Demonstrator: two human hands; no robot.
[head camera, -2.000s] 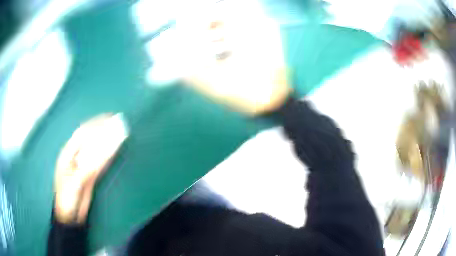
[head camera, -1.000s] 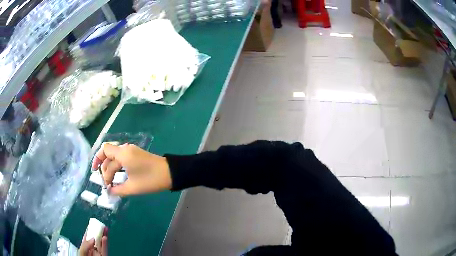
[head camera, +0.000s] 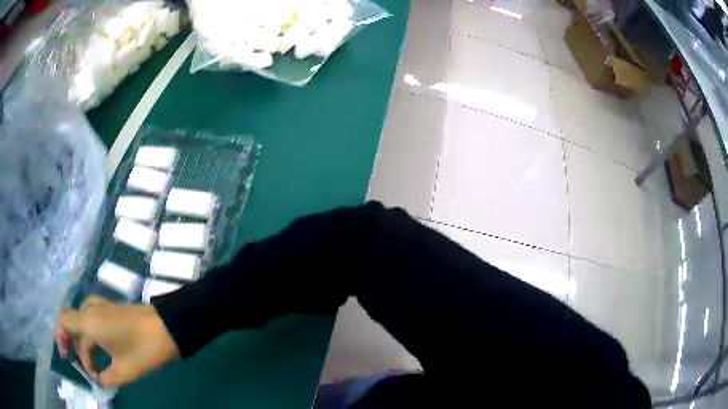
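My right hand (head camera: 116, 342) is at the lower left, just below the housing tray. Its thumb and fingertips are pinched on a thin stemmed part (head camera: 83, 372), partly hidden by the fingers, with a pale end near the thumb. The clear housing tray (head camera: 215, 164) lies on the bench and holds white block housings (head camera: 183, 236) in two rows; the sleeve covers its lower end. Small white pieces (head camera: 73, 393) show at the bottom left edge, cut off. My left hand is out of the picture.
A large crumpled clear bag (head camera: 44, 216) lies left of the tray. Two clear bags of cream-white parts (head camera: 128, 44) (head camera: 275, 36) lie beyond it. The green bench (head camera: 319, 128) ends at a tiled floor (head camera: 503, 172), with cardboard boxes (head camera: 595, 52) at far right.
The view has shifted, so the tray and bags show larger. My right hand has moved off the housings to below the tray. My left hand and its white housing have left the picture.
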